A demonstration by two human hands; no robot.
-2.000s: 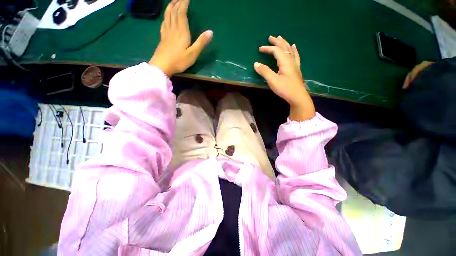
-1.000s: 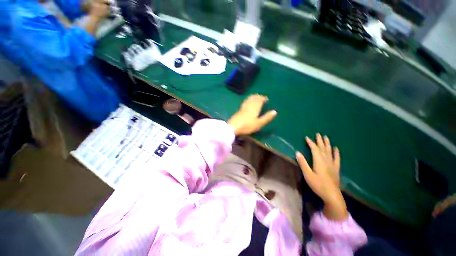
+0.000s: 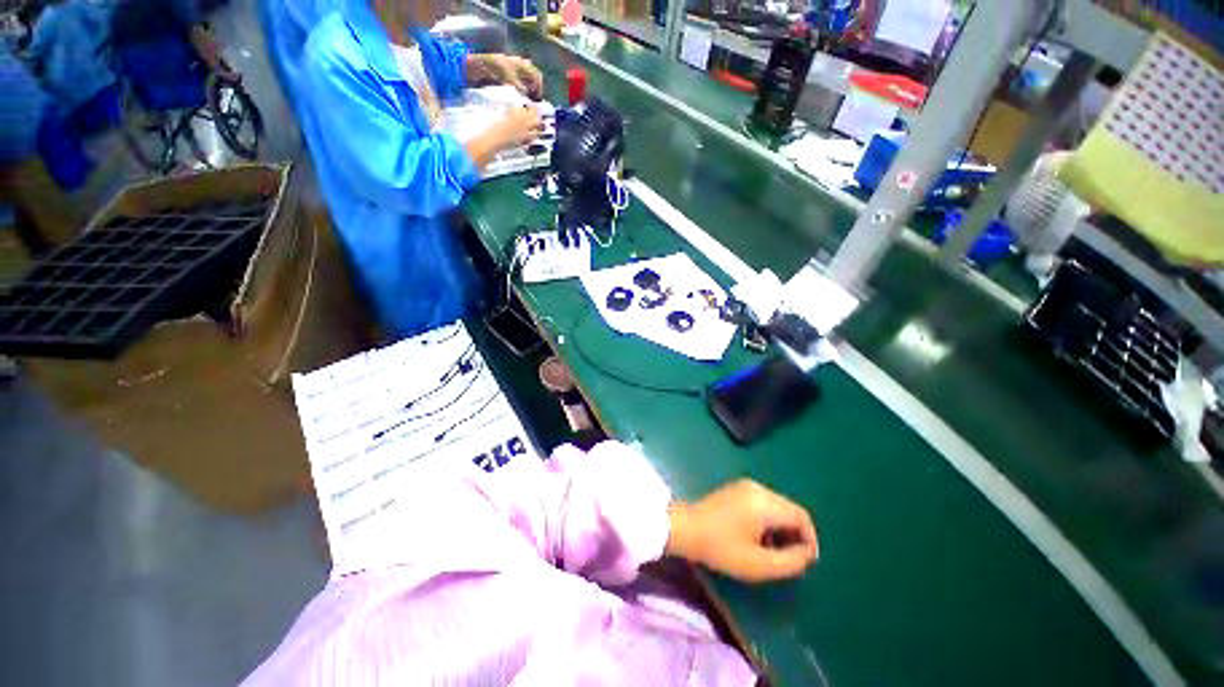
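Note:
My left hand [image 3: 752,532] rests over the green bench [image 3: 886,564] near its front edge, fingers curled in, with a dark hollow between them and no object visible in it. My right hand is out of the picture. A black smartphone [image 3: 762,397] lies on the bench just beyond my left hand, with a thin black cable [image 3: 624,381] running to its left side. White paper [image 3: 701,338] with several round black parts [image 3: 681,321] lies farther back.
A white power strip [image 3: 553,255] and black fan [image 3: 588,145] stand beyond the paper. A metal post [image 3: 926,134] rises at the conveyor edge. A white tray [image 3: 352,432] with cables is at left, beside a carton [image 3: 242,403] holding a black tray [image 3: 134,275]. A person in blue [image 3: 383,121] works beyond.
The view has swung left and up. My left hand has gone from spread fingers to curled ones. My right hand has left the picture. The carton and far line have come into view.

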